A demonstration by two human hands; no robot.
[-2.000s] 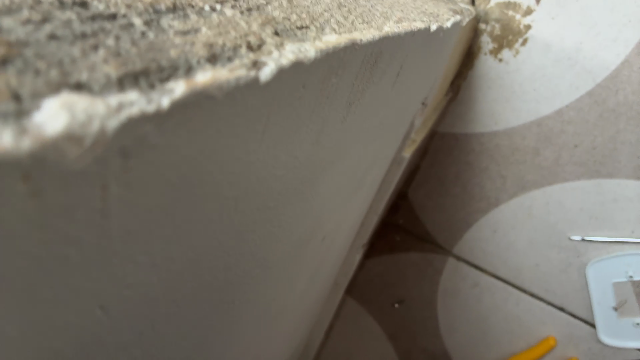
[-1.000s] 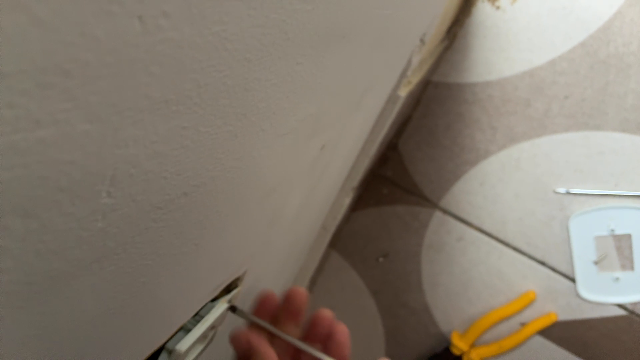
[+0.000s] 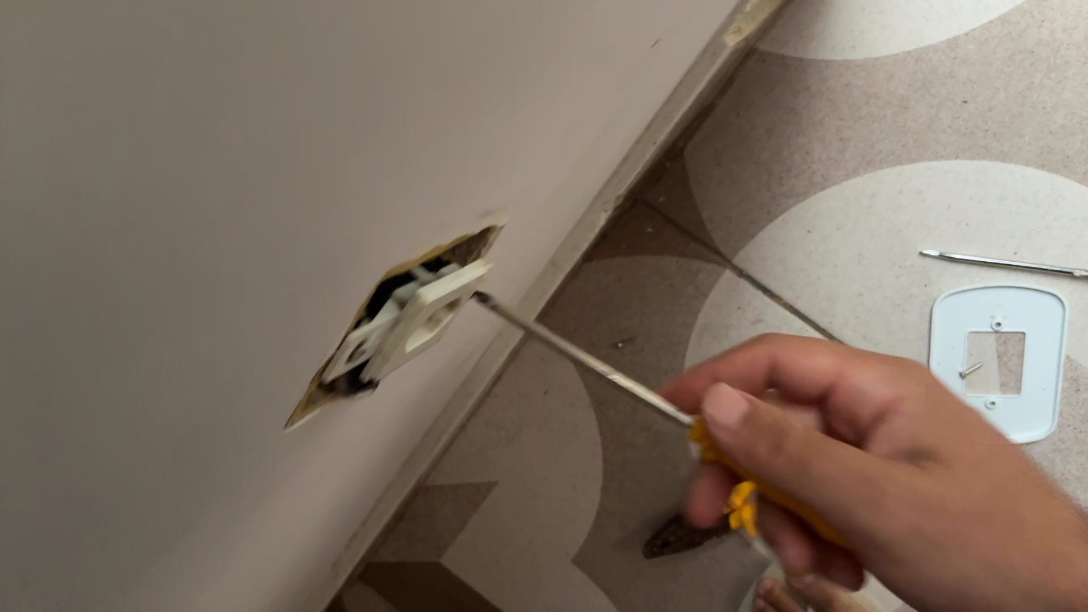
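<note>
My right hand (image 3: 875, 459) grips the yellow handle of a screwdriver (image 3: 586, 359), thumb on top. The metal shaft points up and left, its tip at the near edge of a white wall socket (image 3: 429, 314); whether it sits on a screw I cannot tell. Tilted out of a rough-edged opening in the painted wall, the socket shows dark gaps behind it. My left hand is out of view.
On the patterned tile floor (image 3: 867, 110) lie a white cover plate (image 3: 952, 374), a small screw (image 3: 971, 370) inside its cutout, and a metal screwdriver shaft (image 3: 1011, 263). Dark plier jaws (image 3: 680, 535) show below my hand, near toes (image 3: 807, 593). A baseboard (image 3: 544, 297) edges the wall.
The view has shifted down to the wall opening. The right hand, out of view two seconds ago, now shows fully with the screwdriver; a second ago only fingers showed beside the shaft.
</note>
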